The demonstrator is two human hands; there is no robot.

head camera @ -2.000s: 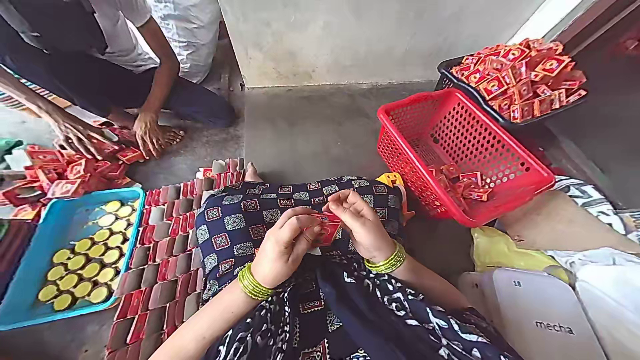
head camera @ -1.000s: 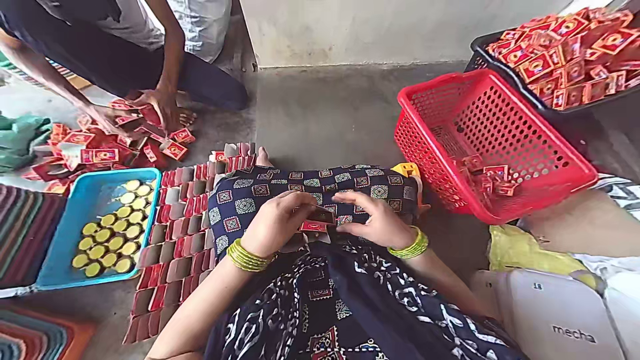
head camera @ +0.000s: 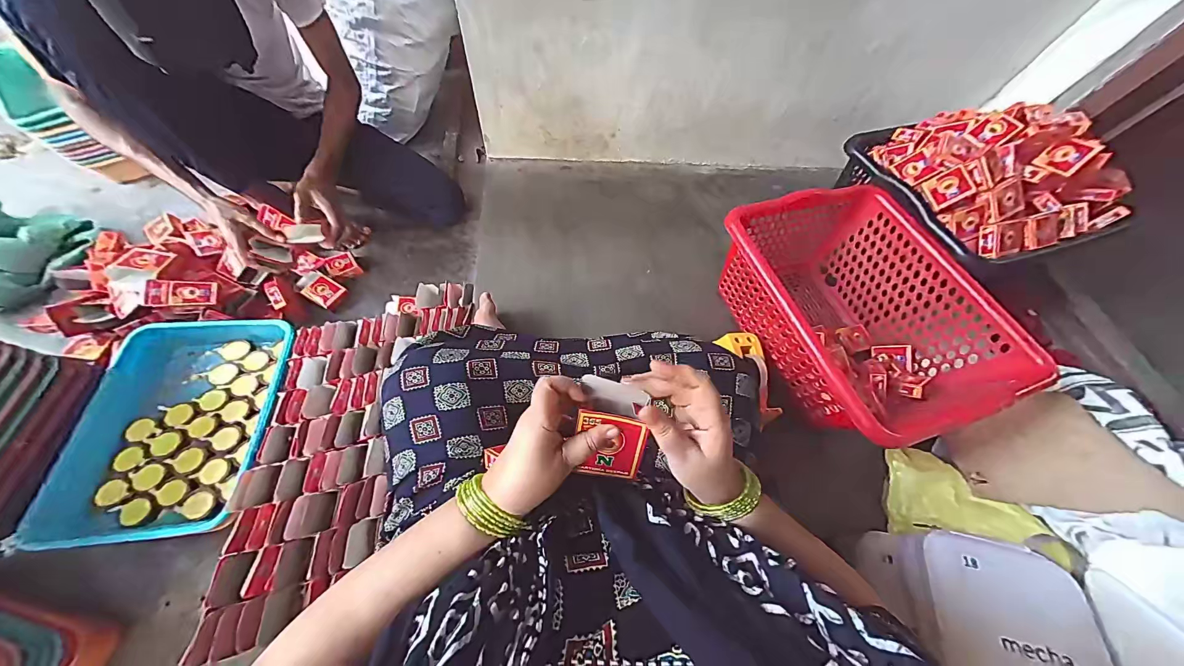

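Observation:
Over the dark blue patterned cloth on my lap [head camera: 499, 370], my left hand [head camera: 555, 444] grips a small red cardboard box [head camera: 615, 449], its thumb across the printed face. A pale flap [head camera: 610, 396] stands up at the box's far edge. My right hand [head camera: 689, 425] is at the box's right side, fingers raised and bent near the flap; whether it pinches the flap is not clear. Just left of my lap, rows of flattened red and grey boxes [head camera: 314, 462] lie close together.
A red perforated basket [head camera: 888, 435] at right holds several boxes; a black basket [head camera: 856, 153] behind it is heaped with them. At left are a blue tray [head camera: 282, 370] of round yellow-topped pieces and a box pile [head camera: 176, 291] under a co-worker's hands [head camera: 319, 208].
The red box now shows its printed face with the pale flap raised; one second ago it lay lower and flatter between my hands. My right hand's fingers have lifted.

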